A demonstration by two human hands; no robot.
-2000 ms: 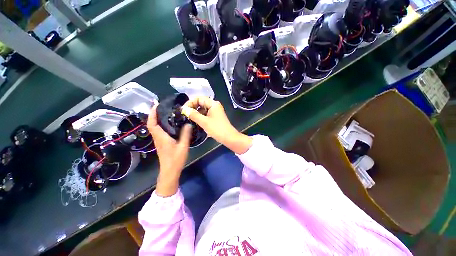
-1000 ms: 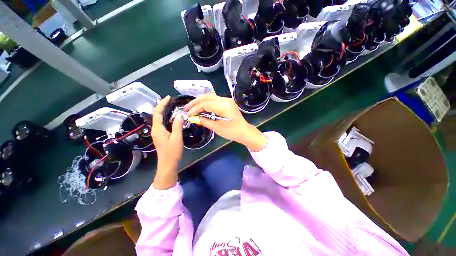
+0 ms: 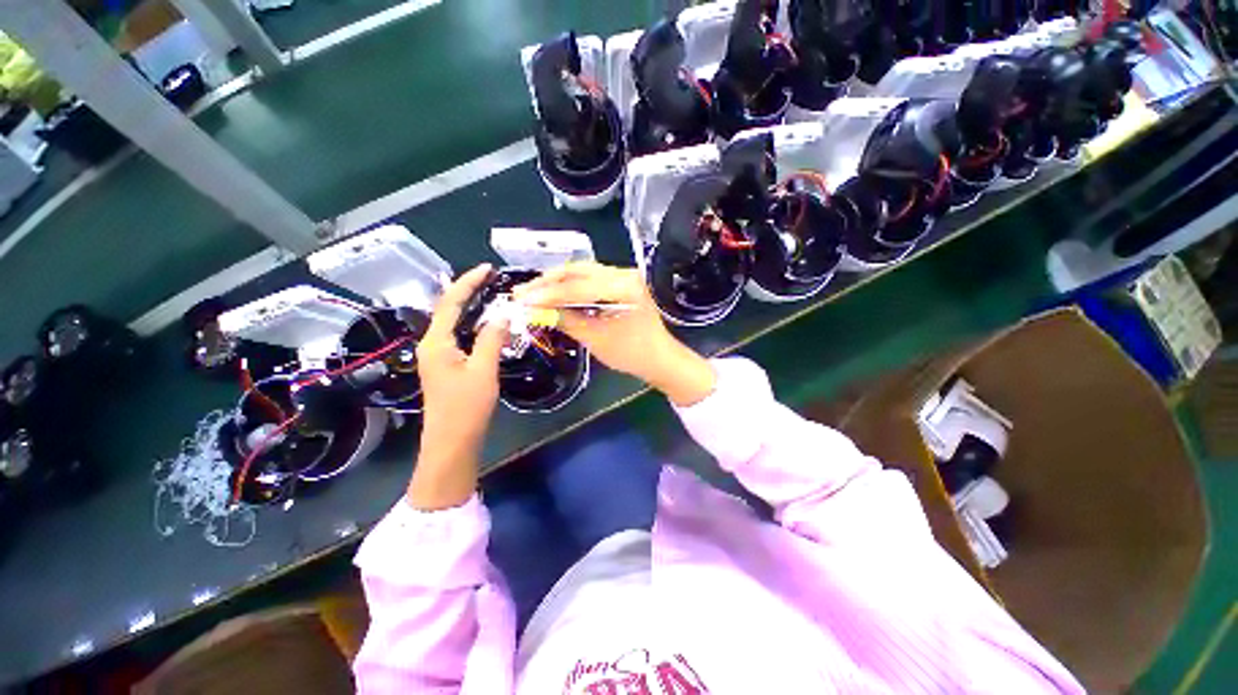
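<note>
My left hand (image 3: pixel 458 369) holds a black camera head (image 3: pixel 478 302) above a white-rimmed black camera base (image 3: pixel 546 378) at the bench's front edge. A bright silvery-white piece (image 3: pixel 511 326) shows at the fingertips, inside or against the black shell; its exact seating is hidden. My right hand (image 3: pixel 611 315) holds a thin pen-like tool (image 3: pixel 587 308) with a yellow end, its yellow end at the silvery piece. A white bracket (image 3: pixel 540 246) stands behind the base. Orange wires show in the base below my right fingers.
Two open units with red wires (image 3: pixel 310 432) stand left, beside a translucent tangle (image 3: pixel 204 478). Black heads (image 3: pixel 61 333) lie far left. Two rows of part-assembled cameras (image 3: pixel 699 251) stand right. A carton (image 3: pixel 1086 462) with white and black parts is on the floor at right.
The right hand took up the yellow-ended tool between the first and second frames and now holds it at the head. The black head has turned, showing a silvery piece. The view has shifted slightly.
</note>
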